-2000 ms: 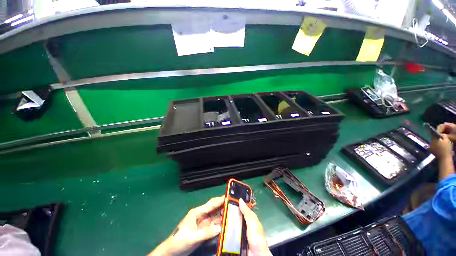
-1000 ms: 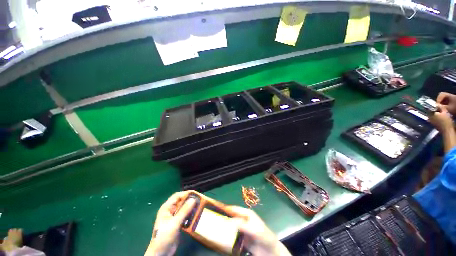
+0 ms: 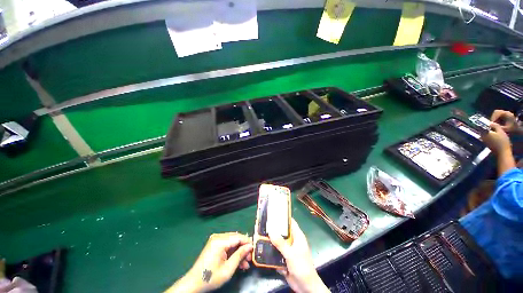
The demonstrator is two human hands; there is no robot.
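Note:
The phone in its frame (image 3: 274, 214) is held upright above the bench, its orange rim all around, a pale panel in the upper part and dark parts at the lower end. My right hand (image 3: 295, 257) grips it from the right and below, thumb on its face. My left hand (image 3: 223, 257) is at its lower left edge, thumb and forefinger pinched together; whether they hold a small part cannot be told. A middle housing (image 3: 351, 222) with coppery edges lies alone right of my hands.
A tall stack of compartment trays (image 3: 275, 154) stands behind the phone. A bag of small parts (image 3: 387, 191) lies right of the housing. The housing tray (image 3: 401, 266) is lower right. A person in a blue sleeve (image 3: 504, 223) works at a neighbouring tray (image 3: 430, 157). Another sleeve shows lower left.
The phone has turned from slanted to upright, its dark end now at the bottom. My left hand has moved off its face to its lower left edge. The orange pile is no longer visible.

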